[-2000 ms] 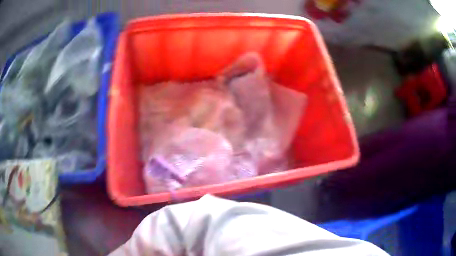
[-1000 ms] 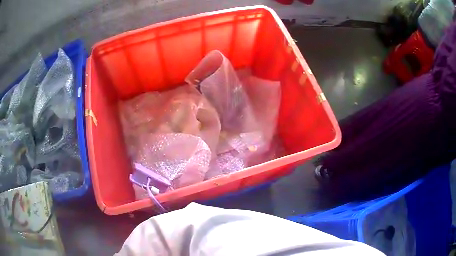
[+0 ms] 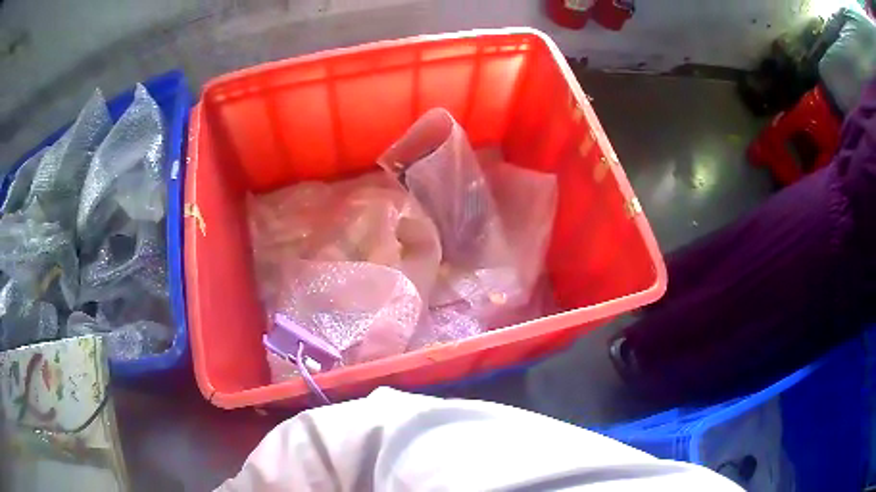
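Note:
A large red crate stands in the middle of the view. Several bubble-wrap bags lie in it, looking pinkish, one of them rolled up and upright. A purple power strip rests at the crate's near left corner, with its purple cord running over the near rim. A white sleeve or garment covers the bottom centre. Neither of my hands is in view, and whether a hand is hidden behind the white cloth cannot be told.
A blue crate with greyish bubble-wrap bags stands at the left, and a printed box is below it. Another blue crate is at the lower right. A person's purple-clothed leg and a red stool are at the right.
The picture was blurred and is now sharper. The camera view has shifted slightly, moving the crates in the frame. The purple strip stays at the same crate corner.

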